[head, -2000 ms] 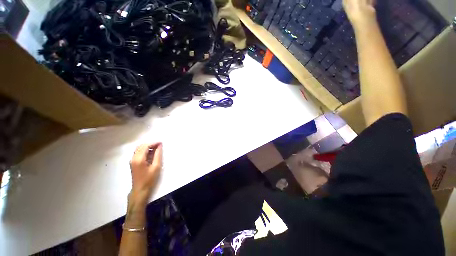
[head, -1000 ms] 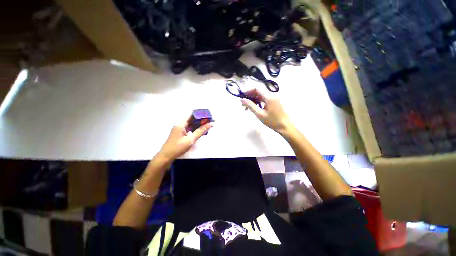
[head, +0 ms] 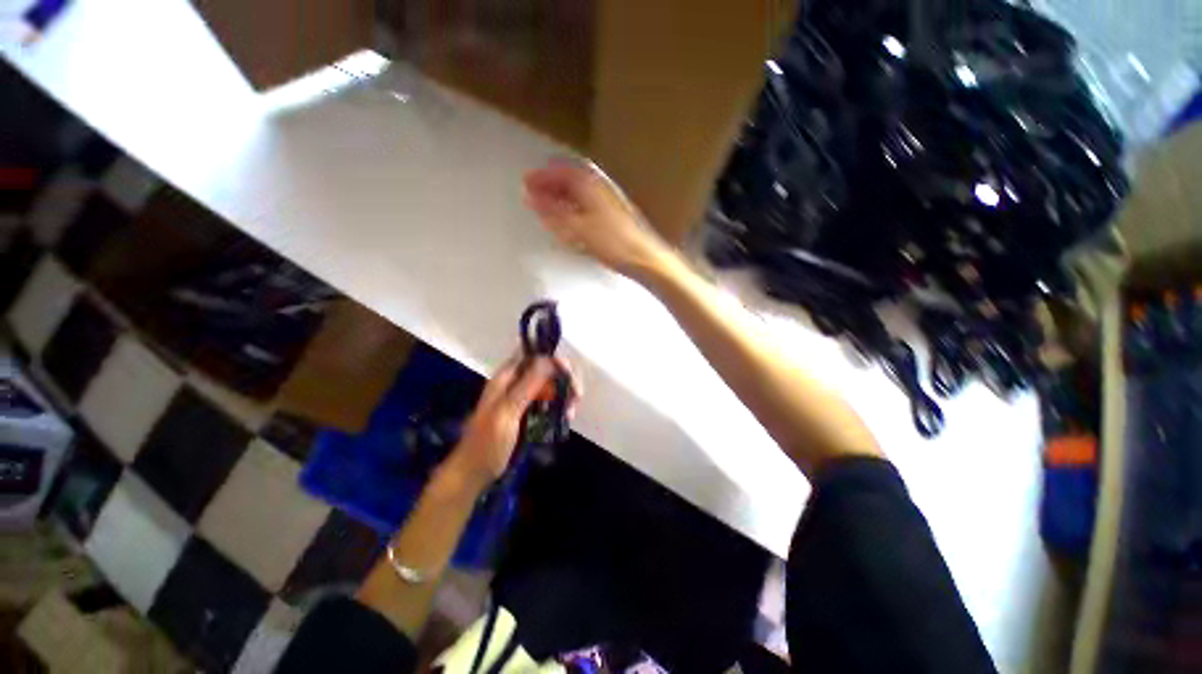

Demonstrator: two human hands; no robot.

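My left hand (head: 508, 408) is shut on a small black device with an orange-red patch and on a looped black cable (head: 539, 325), at the bench's front edge. The cable loop stands up above the fingers. My right hand (head: 580, 211) is over the white bench (head: 382, 198), near an open brown carton, with its fingers curled. It is blurred, and I cannot tell whether it holds anything. A large heap of coiled black cables (head: 923, 158) lies on the bench to the right.
The brown carton (head: 672, 105) stands at the bench's far side. An orange-and-blue object (head: 1070, 487) and a carton of dark devices (head: 1167, 461) are at the right. A blue bin (head: 345, 461) is below the bench, over a checkered floor (head: 165, 421).
The view has swung left. The left hand now holds a cable along with the device. The right hand has left the cable heap and reached across the bench towards the brown carton.
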